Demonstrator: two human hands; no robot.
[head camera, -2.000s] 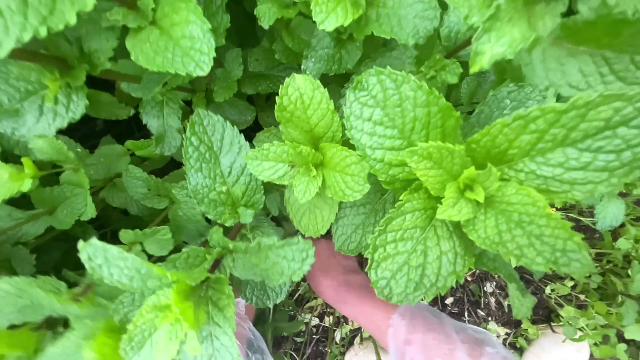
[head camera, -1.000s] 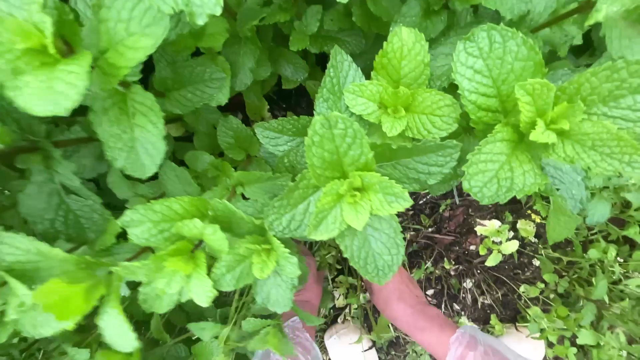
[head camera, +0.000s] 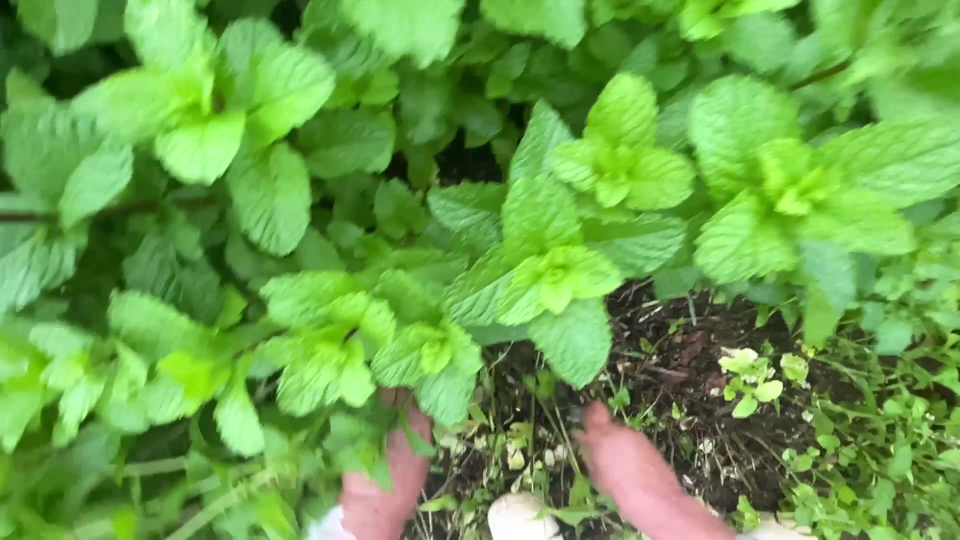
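Leafy mint plants fill most of the view. My left hand reaches up from the bottom edge beneath the mint leaves; foliage covers its fingers. Right of it, my right hand is low over the dark soil, beside thin stems. Something small and greyish shows at its fingertips, too blurred to name. A pale sleeve edge shows at my left wrist.
Pale rounded objects lie at the bottom edge between and beside my hands. A small pale-leaved seedling grows in the soil. Low weeds cover the ground at the right.
Both hands show more fully; two seconds ago leaves hid most of them. More soil is visible between and beside them. The view has shifted.
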